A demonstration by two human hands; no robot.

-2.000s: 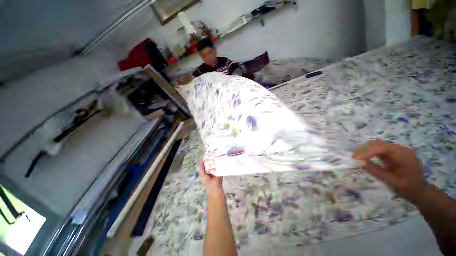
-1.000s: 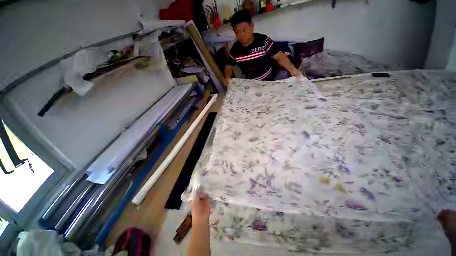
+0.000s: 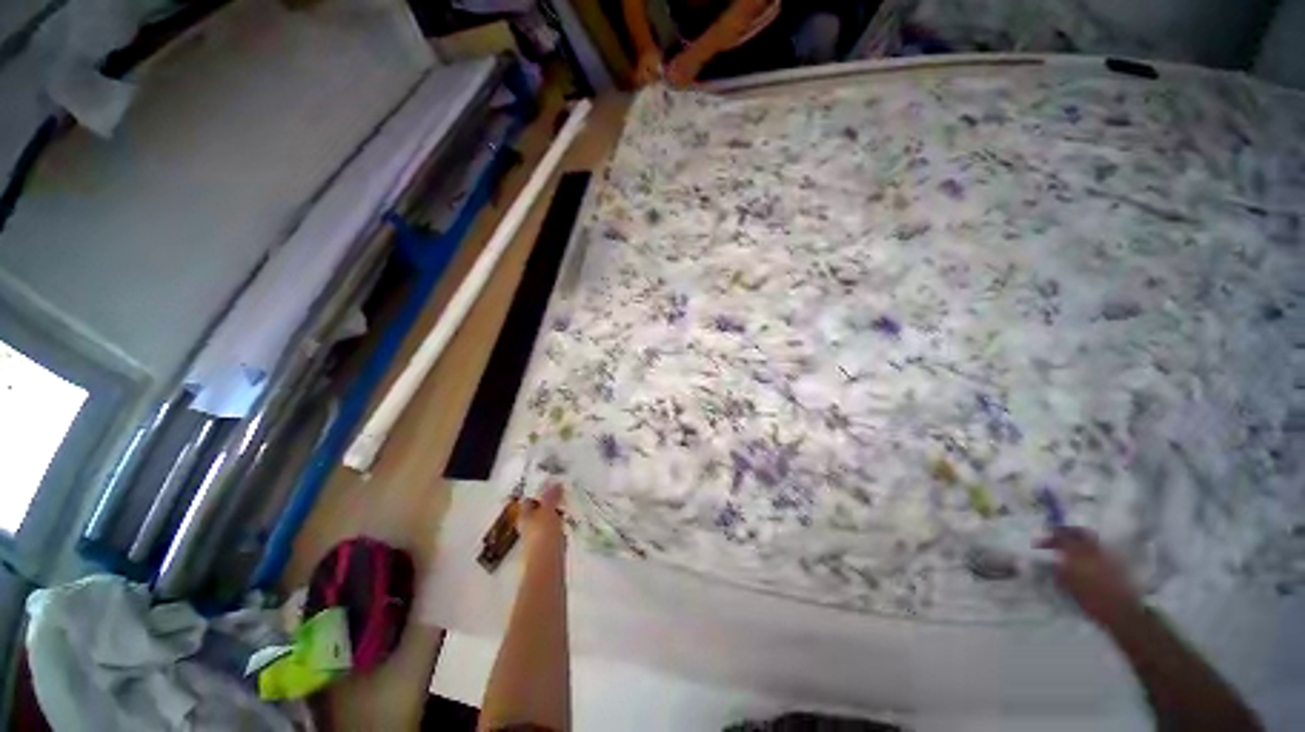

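White floral cloth with purple flowers lies spread over the large table, its near edge running above a plain white strip. My left hand is at the cloth's near left corner, fingertips at the edge; whether they pinch it is too blurred to tell. My right hand is on or just above the cloth near its front edge at the right, blurred, its grip unclear. A small brown-black block lies beside my left hand.
A black strip and a white tube lie left of the cloth. Metallic and blue poles, a pink-black bag and white plastic stand further left. Another person's hands are at the far left corner. A black object lies at the far edge.
The raised floral layer has come down flat onto the table. My right hand has moved inward over the cloth. The view has tilted down, and the other person's hands are together at the far corner.
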